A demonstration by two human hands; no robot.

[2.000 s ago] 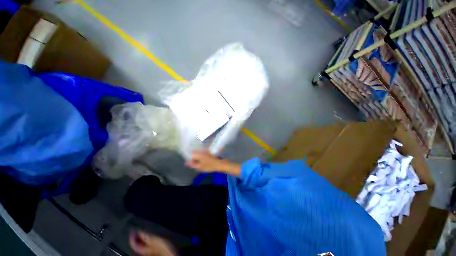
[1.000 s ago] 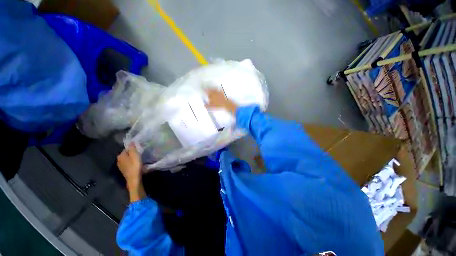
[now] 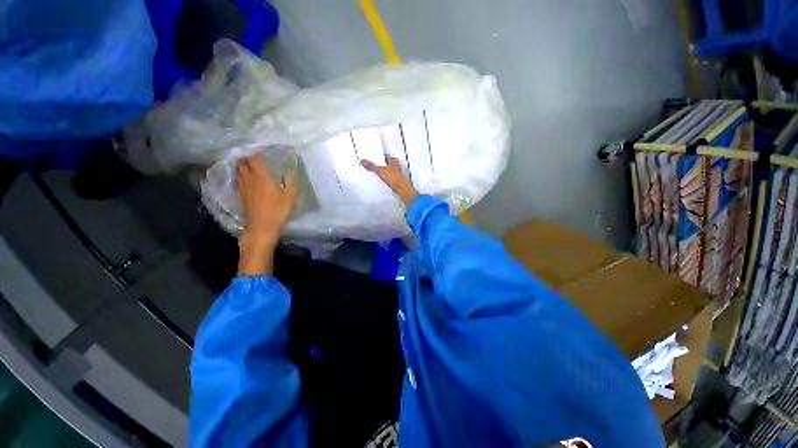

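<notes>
A cloudy clear plastic bag (image 3: 341, 96) lies across in front of me, holding white insert trays (image 3: 350, 162) in stacks with thin dark gaps between them. My left hand (image 3: 265, 197) is at the bag's open left end, fingers spread against or just inside the plastic, holding nothing that I can see. My right hand (image 3: 391, 178) rests on the white stacks near the middle, thumb and fingers apart. Part of the bag's crinkled plastic spreads out to the upper left.
A brown carton (image 3: 630, 302) with white card pieces (image 3: 661, 366) stands at lower right. A rack of patterned flat goods (image 3: 691, 192) is at right. A person in a blue smock (image 3: 74, 70) sits at upper left by a blue stool (image 3: 254, 26). The line's curved rail (image 3: 52, 385) is at lower left.
My left hand has gone from the bag's lower left edge up to its opening. My right hand stays on the stacks. The view has shifted, and more of the bag's white contents show.
</notes>
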